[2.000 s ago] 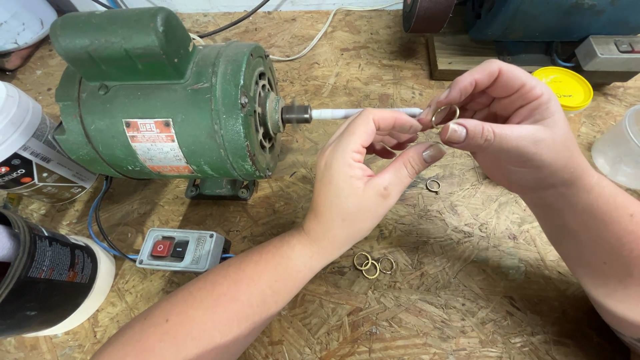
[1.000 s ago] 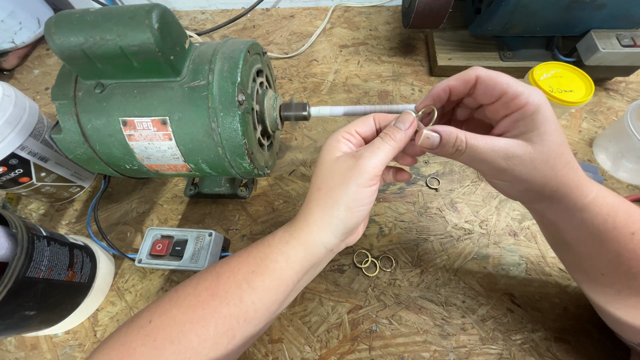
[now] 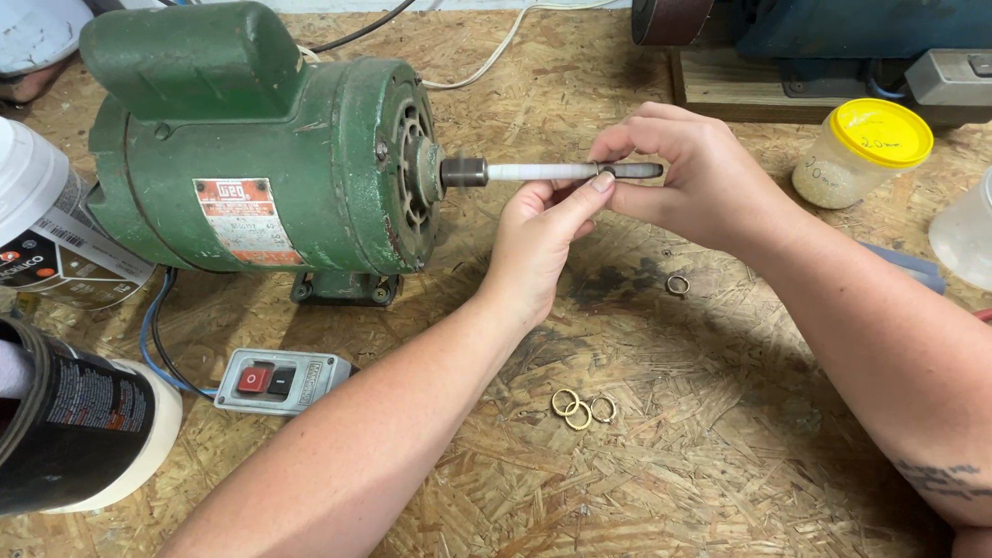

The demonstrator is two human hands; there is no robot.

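Note:
A green WEG electric motor (image 3: 232,155) bears a slim tapered spindle (image 3: 527,171), white along most of its length and dark at the tip. My left hand (image 3: 550,225) pinches a ring (image 3: 597,172) around the spindle near its dark end, thumb in front. My right hand (image 3: 666,167) has its fingers at the same ring from the other side, partly hiding it. Three gold-coloured rings (image 3: 577,415) lie together on the chipboard bench below my hands, two of them overlapping. A darker ring (image 3: 677,286) lies alone below my right wrist.
A grey switch box (image 3: 280,380) with red and black buttons sits before the motor. White and black tubs (image 3: 85,418) stand at the left. A yellow-lidded jar (image 3: 860,155) and a translucent container (image 3: 965,232) are at the right. A blue machine (image 3: 860,31) stands at the back right.
The ring was held in both hands off the spindle's end; now it is around the spindle. My hands have come apart slightly, and the spindle's dark tip now shows between my right fingers.

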